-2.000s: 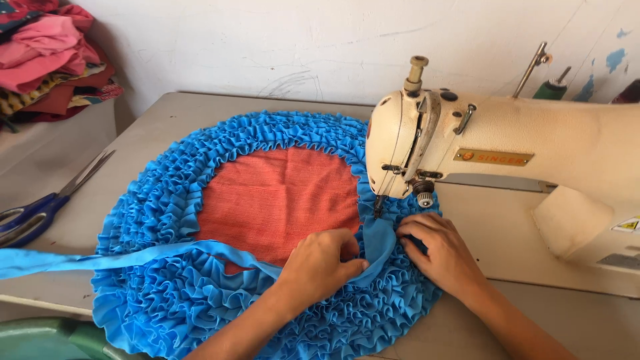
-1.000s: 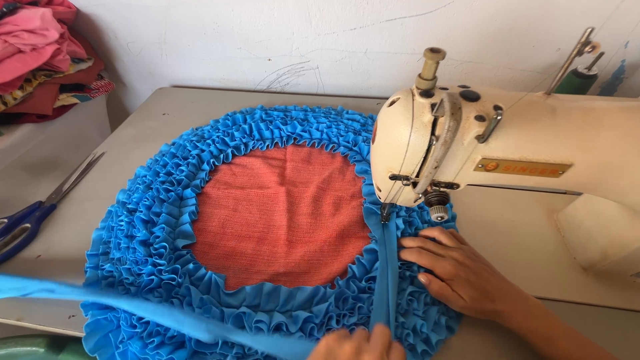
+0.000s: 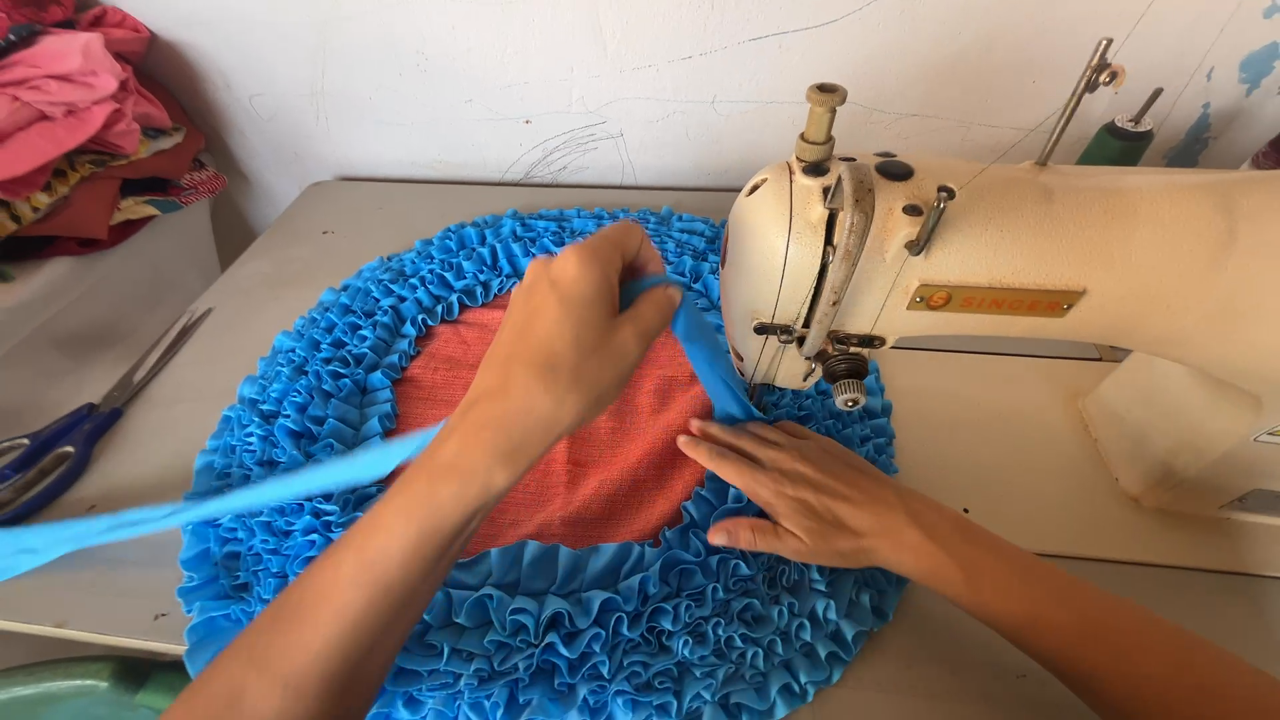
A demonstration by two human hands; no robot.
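Note:
A round mat with rings of blue ruffled fabric (image 3: 590, 630) around a red woven fabric centre (image 3: 580, 470) lies under the head of a Singer sewing machine (image 3: 1000, 230). My left hand (image 3: 575, 335) is raised above the red centre and pinches a blue fabric strip (image 3: 710, 360) between thumb and fingers. From there the strip runs down to the needle area, and its loose length trails off past the left edge. My right hand (image 3: 800, 495) lies flat, fingers spread, on the ruffles and the strip's end just in front of the needle.
Blue-handled scissors (image 3: 85, 430) lie on the left of the grey table (image 3: 330, 215). Folded fabrics (image 3: 90, 120) are piled at the upper left. A green plastic container (image 3: 80, 690) shows at the lower left. Behind the machine stands a green thread spool (image 3: 1118, 142), near the wall.
My left hand has moved from the near edge of the mat up over the red centre, lifting the strip. My right hand stays beside the needle area.

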